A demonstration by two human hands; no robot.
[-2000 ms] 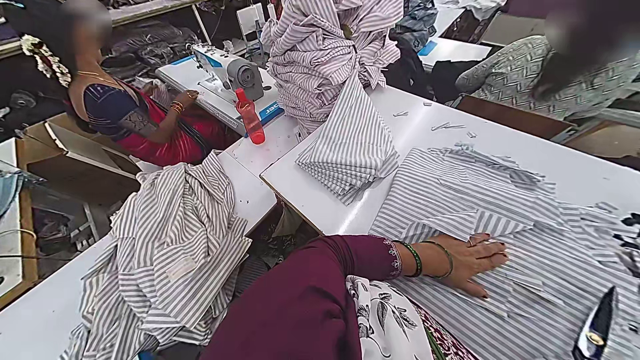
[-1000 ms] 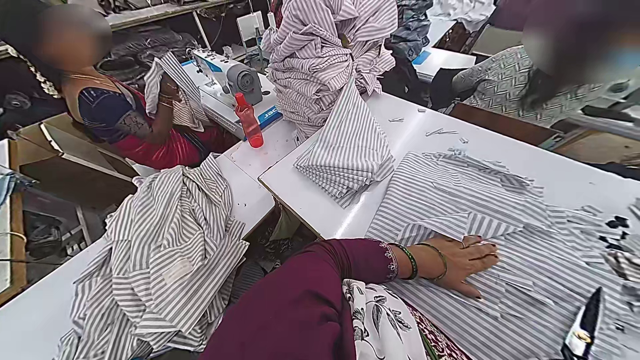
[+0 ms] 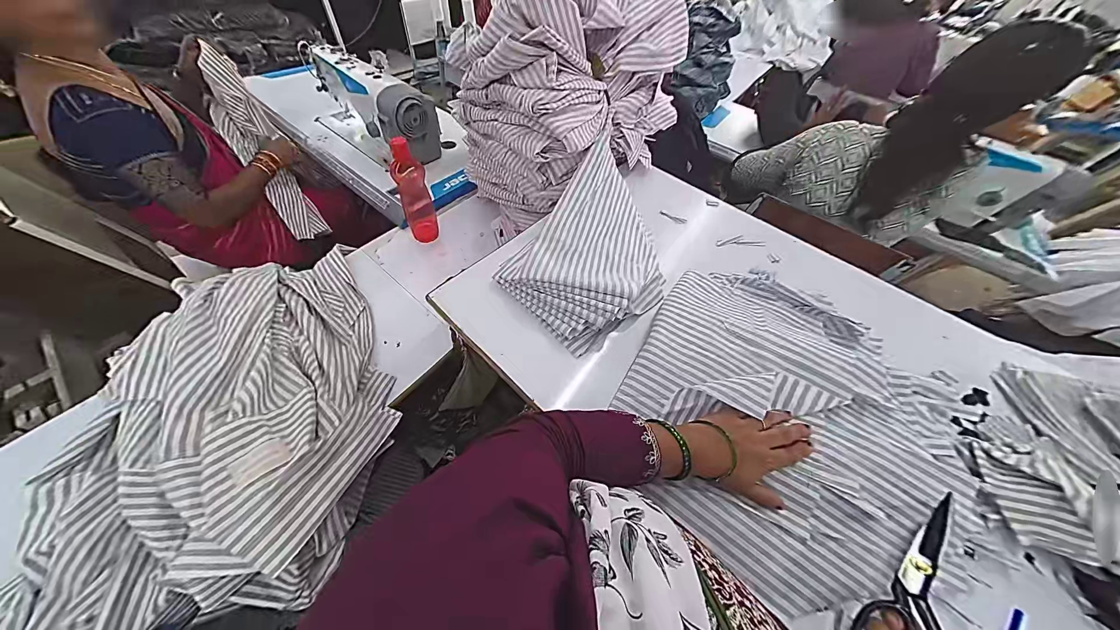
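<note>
My left hand (image 3: 757, 451) lies flat, palm down, on grey-and-white striped cloth pieces (image 3: 866, 507), its fingers slightly spread. Green bangles ring its wrist. Fabric shears (image 3: 923, 560) point up and away at the bottom right, blades apparently together. A little skin of my right hand (image 3: 888, 620) shows in their handle loop; the rest is cut off by the frame. Beyond my left hand, a fanned stack of folded striped cloth (image 3: 586, 254) rests near the table corner. Striped cuttings and crumpled pieces (image 3: 1041, 472) lie to the right.
A heap of striped cloth (image 3: 254, 420) covers the left table. A red plastic bottle (image 3: 415, 192) stands near a sewing machine (image 3: 376, 101). Tall striped bundles (image 3: 560, 105) rise behind the stack. A person (image 3: 131, 166) holds striped cloth at left; another (image 3: 840, 166) sits at upper right.
The person at left has lifted striped cloth since two seconds ago. My left hand stays on the cloth; the shears show more of their handle now.
</note>
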